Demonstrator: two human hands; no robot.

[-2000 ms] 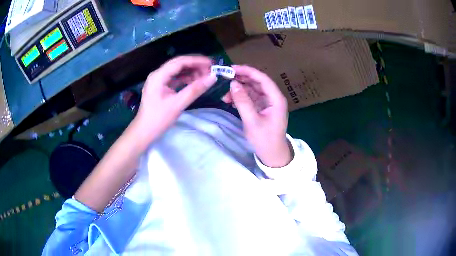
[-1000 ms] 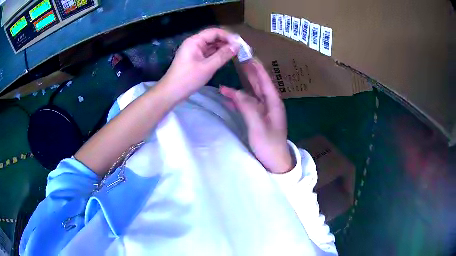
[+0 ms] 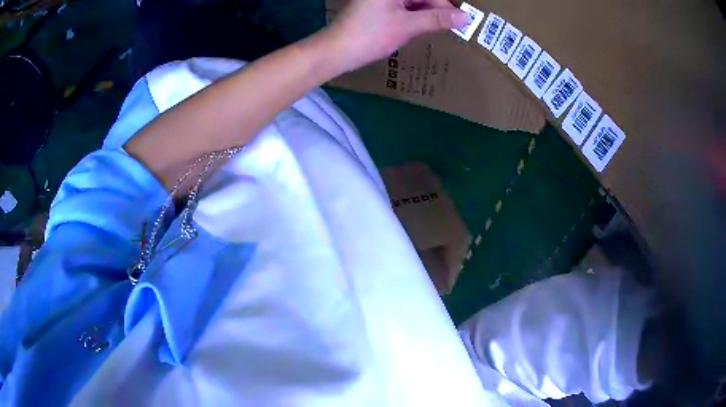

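Note:
My left hand point(image 3: 398, 24) reaches across the top of the view, partly cut off by the top edge. Its thumb and fingertip are on a small white barcode label point(image 3: 471, 24), at the upper left end of a row of barcode labels point(image 3: 544, 74). The row runs slantwise along the edge of a brown carton flap point(image 3: 637, 71). The held label lies at or against the flap; whether it is stuck down cannot be told. My right sleeve point(image 3: 557, 338) shows at the lower right; my right hand is lost in dark blur beyond it.
Below the flap is brown cardboard point(image 3: 454, 79) with dark printing. Another brown carton point(image 3: 426, 211) is on the green floor point(image 3: 501, 207), beside yellow-black line marking. A dark round object point(image 3: 22, 107) is at the far left.
The view has shifted right. My left hand has brought the label to the carton flap. My right hand has left the label and moved to the lower right. More of the label row shows.

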